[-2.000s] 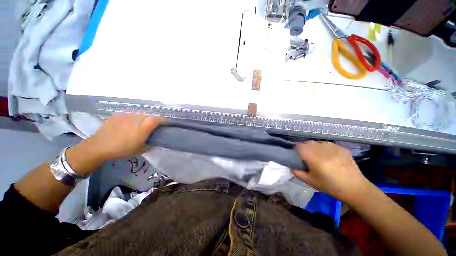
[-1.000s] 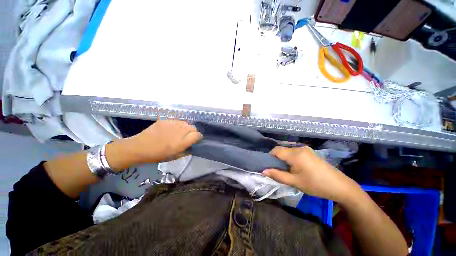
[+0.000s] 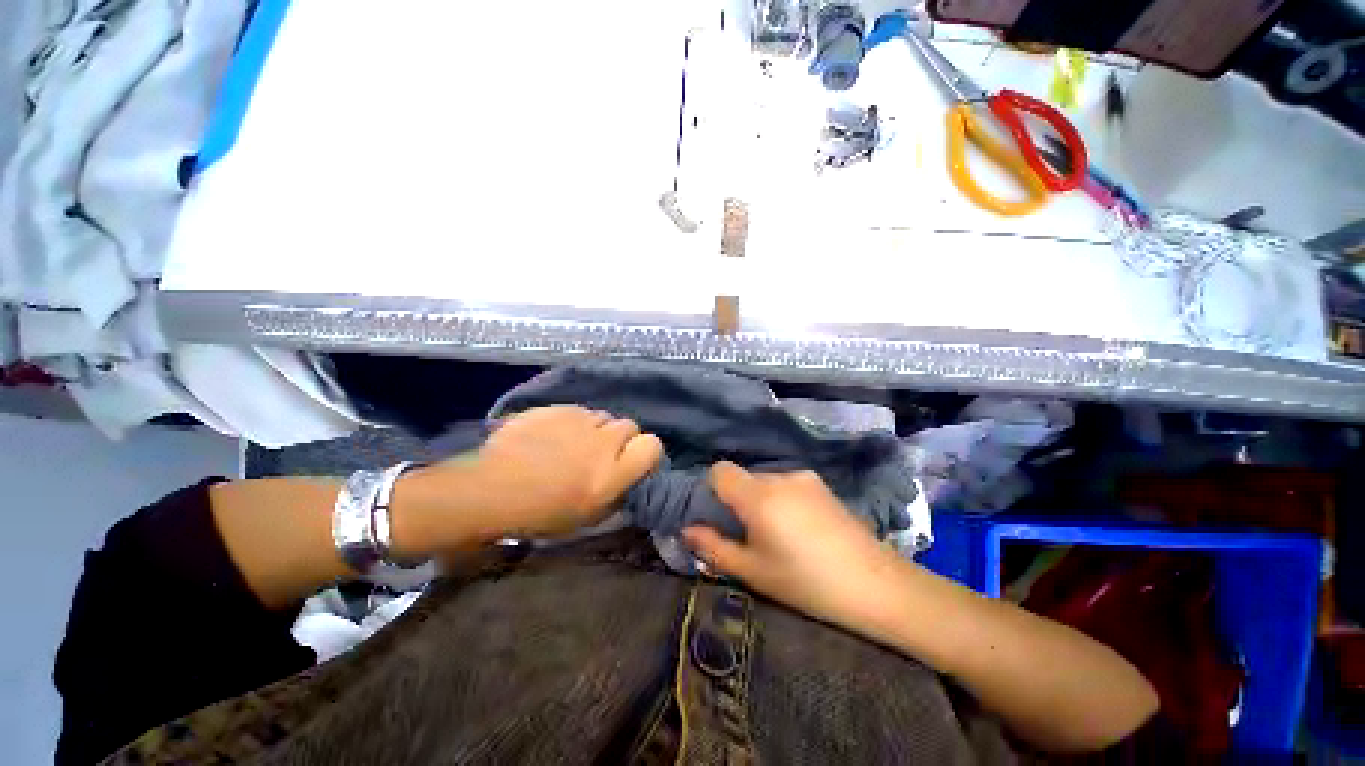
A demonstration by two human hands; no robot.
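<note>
The dark grey waistband (image 3: 689,404) lies bunched over my lap below the table edge, its loop curving behind my hands. My left hand (image 3: 566,467) is closed on its near side. My right hand (image 3: 786,539) grips the same stretch just to the right, thumb and fingers pinching gathered fabric. The hands are close together with a short wrinkled piece between them. Some pale garment fabric (image 3: 916,516) shows at the right end of the waistband. Whether anything is inside the casing cannot be seen.
The white machine table (image 3: 449,180) has a ruler strip (image 3: 599,332) along its front. Scissors (image 3: 994,142) lie beside the presser foot (image 3: 850,135). A clear-white thread tangle (image 3: 1220,285) lies at right. Pale garments (image 3: 90,195) hang at left. A blue bin (image 3: 1272,599) holds dark red fabric.
Both hands have come together at the centre, and the waistband, stretched straight between them before, is now bunched and gathered. The view has shifted slightly.
</note>
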